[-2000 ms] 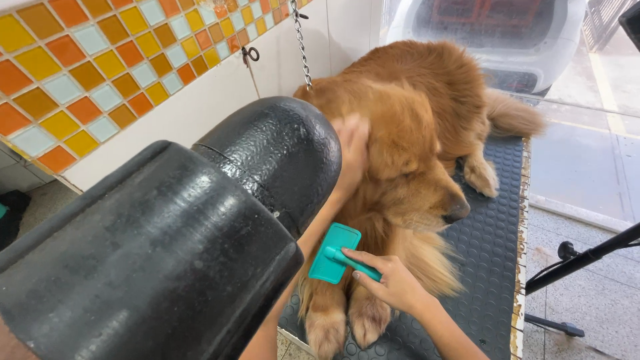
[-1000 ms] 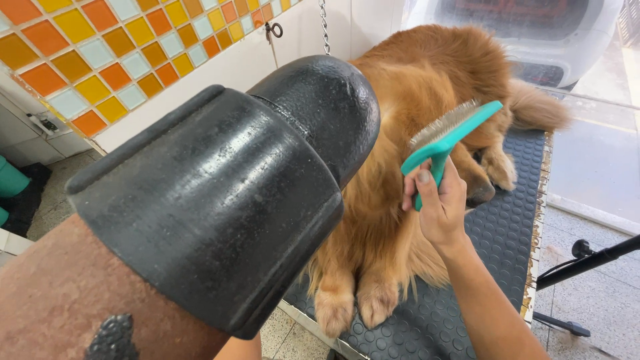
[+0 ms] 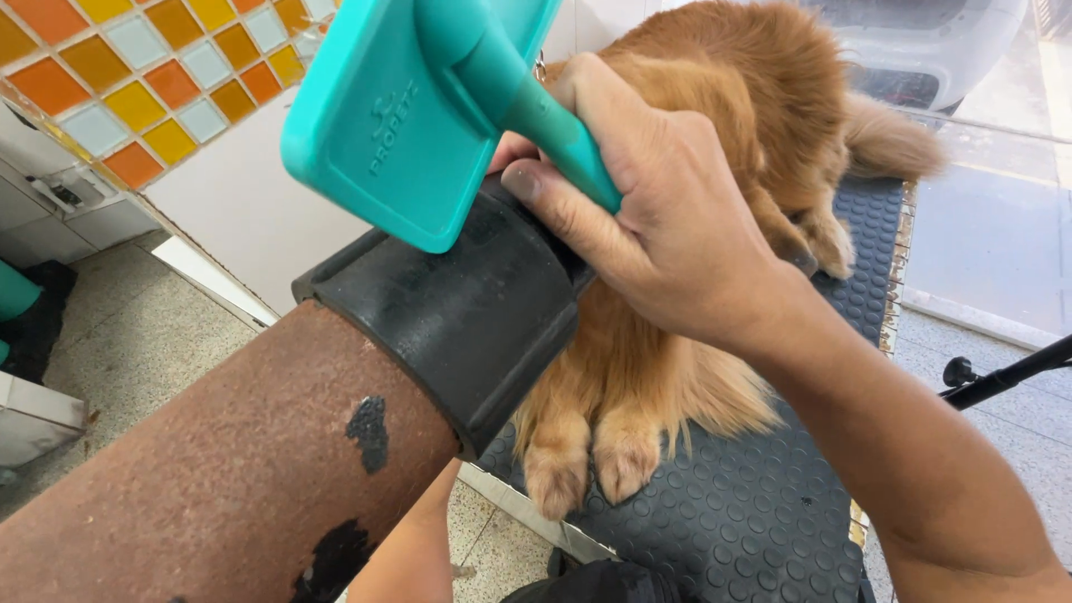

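Observation:
My right hand (image 3: 662, 201) grips the handle of a teal slicker brush (image 3: 402, 126), its flat back toward me and its bristles out of sight. That hand is against the black nozzle (image 3: 469, 310) of a pet dryer hose or pipe. Of my left hand, only a small bit of finger (image 3: 512, 151) shows behind the brush; the rest is hidden by the nozzle, with the forearm below. Beyond my hands a golden-brown, long-haired dog (image 3: 737, 92) lies with its head low and its front paws at the near edge of the table.
The dog lies on a grooming table with a black studded rubber top (image 3: 737, 502). The worn reddish-brown dryer pipe (image 3: 226, 452) crosses the lower left. Orange, yellow and white mosaic tiles (image 3: 167, 84) line the wall. A black metal arm (image 3: 1013, 373) stands at the right.
The brush was low by the dog's front legs, then raised with its bristles upward; now it is over the nozzle at the upper left. My left hand has left the dog's head.

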